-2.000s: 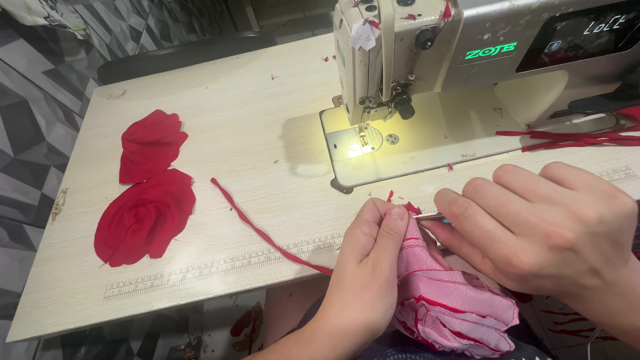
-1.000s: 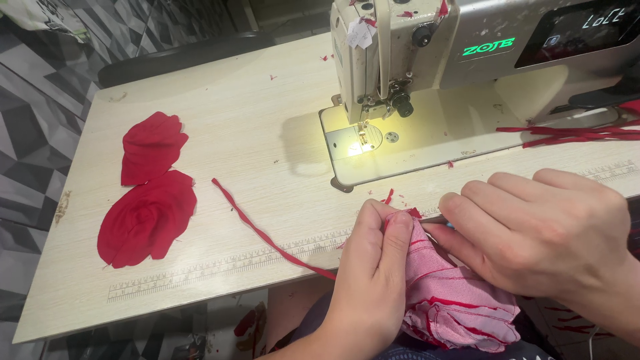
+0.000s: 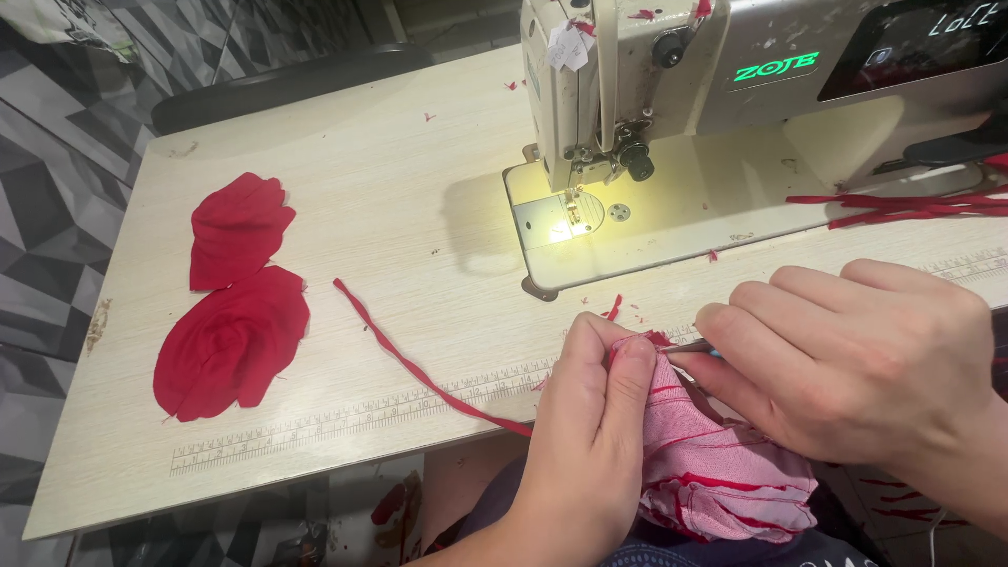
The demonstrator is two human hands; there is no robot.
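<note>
My left hand [image 3: 602, 409] pinches the top of a pink and red stitched fabric piece [image 3: 724, 472], which hangs over my lap in front of the table edge. In my right hand [image 3: 843, 362] is a small metal-bladed cutting tool [image 3: 687, 346], its tip against the red edge of the fabric beside my left thumb; most of the tool is hidden by the fingers. A narrow red fabric strip [image 3: 402, 358] runs across the table to my left wrist. Two red sewn fabric pieces [image 3: 240, 232] [image 3: 236, 346] lie touching at the left.
A Zoje sewing machine [image 3: 630, 87] with a lit needle area stands beyond my hands. More red strips [image 3: 906, 209] lie by its base at the right. A printed ruler scale [image 3: 354, 417] follows the table's front edge, and small red scraps [image 3: 613, 307] are scattered near my hands.
Both hands stay close together at the fabric's upper edge. The tool's blade shows at the red edge, where the right fingers largely hid it one second ago.
</note>
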